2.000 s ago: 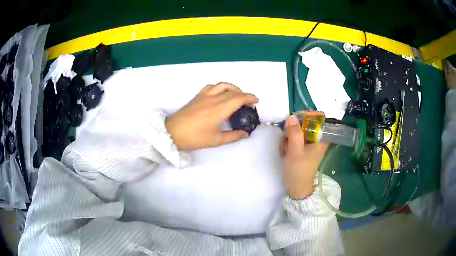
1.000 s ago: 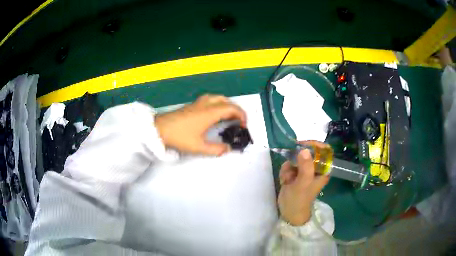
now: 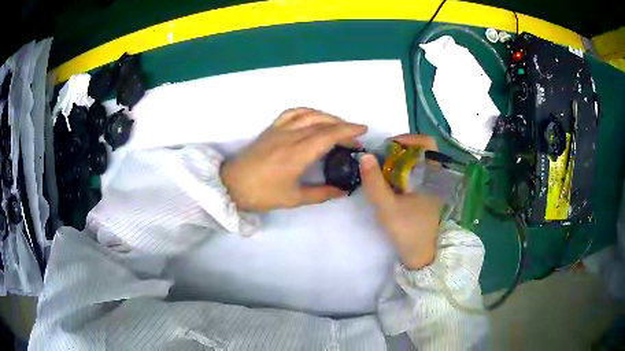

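Note:
My left hand (image 3: 284,161) holds a black round part (image 3: 341,168) between fingers and thumb above the white work sheet (image 3: 274,89). My right hand (image 3: 404,206) holds a dispensing syringe (image 3: 433,177) with an amber band near its front and a green cap (image 3: 473,195) at its rear. My right thumb or fingertip is at the right edge of the black part. The syringe's needle tip is hidden or too small to tell.
A pile of black parts (image 3: 79,147) with a white wipe (image 3: 74,93) lies left. A parts tray (image 3: 31,164) stands far left. At right are a black dispensing controller (image 3: 541,103), a white tissue (image 3: 460,89) and a looping hose (image 3: 419,82). The yellow edge (image 3: 288,12) runs behind.
The view has shifted back down from the conveyor. My right hand has moved left with the syringe and now meets the black part, which had been apart from it.

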